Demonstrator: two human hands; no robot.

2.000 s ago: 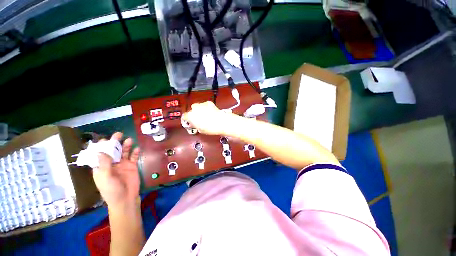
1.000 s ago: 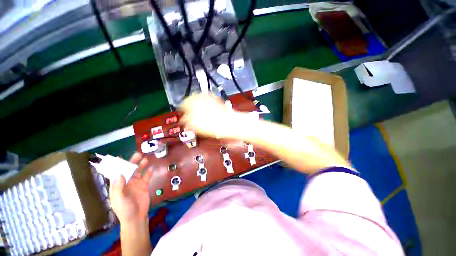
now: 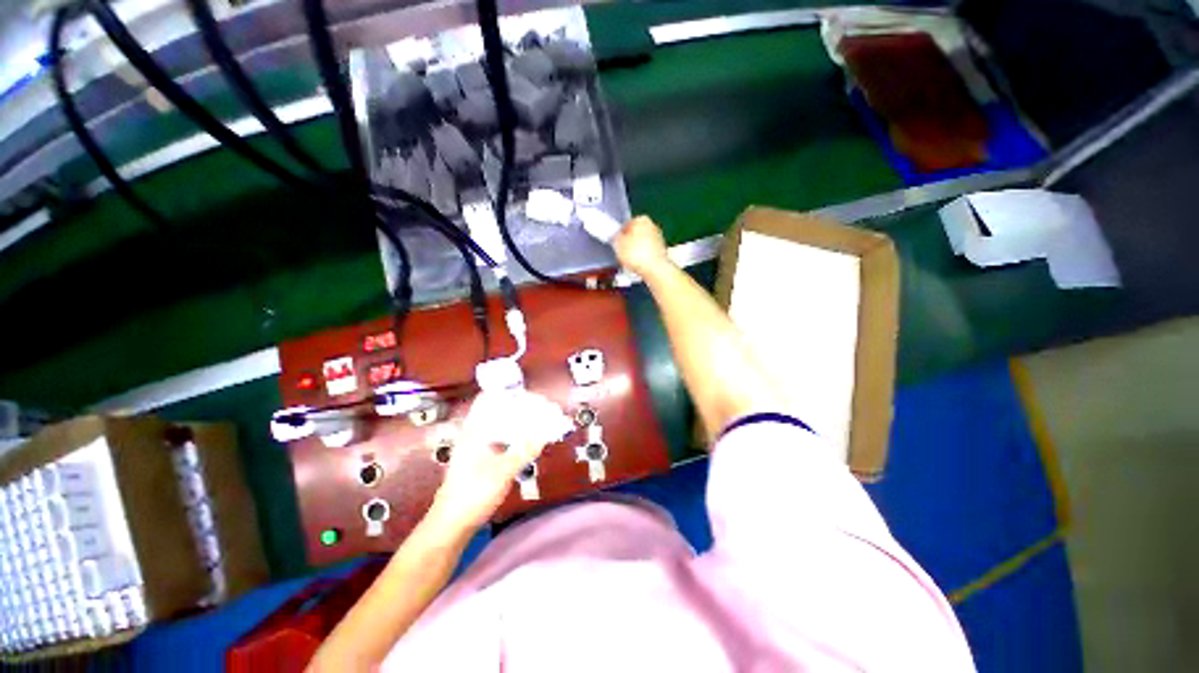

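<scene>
My left hand is over the reddish-brown test fixture, its fingers around a white, overexposed power adapter. Just above it, another adapter sits on the panel near a white cable-end connector on a black lead. My right hand is beyond the fixture's top right corner, at the right edge of the clear plastic bin. Its fingertips hold a small white piece, apparently an adapter; its prongs cannot be made out. More adapters sit at the panel's upper left.
Loose adapters fill the bin. Black test cables hang across bin and fixture. A packed carton stands left and an open carton with white lining right. Folded white paper lies far right. A red object is below the bench.
My left hand has moved right from beside the packed carton onto the fixture. My right hand has moved from the fixture to the bin's right edge. The view has shifted and several cables hang farther left.
</scene>
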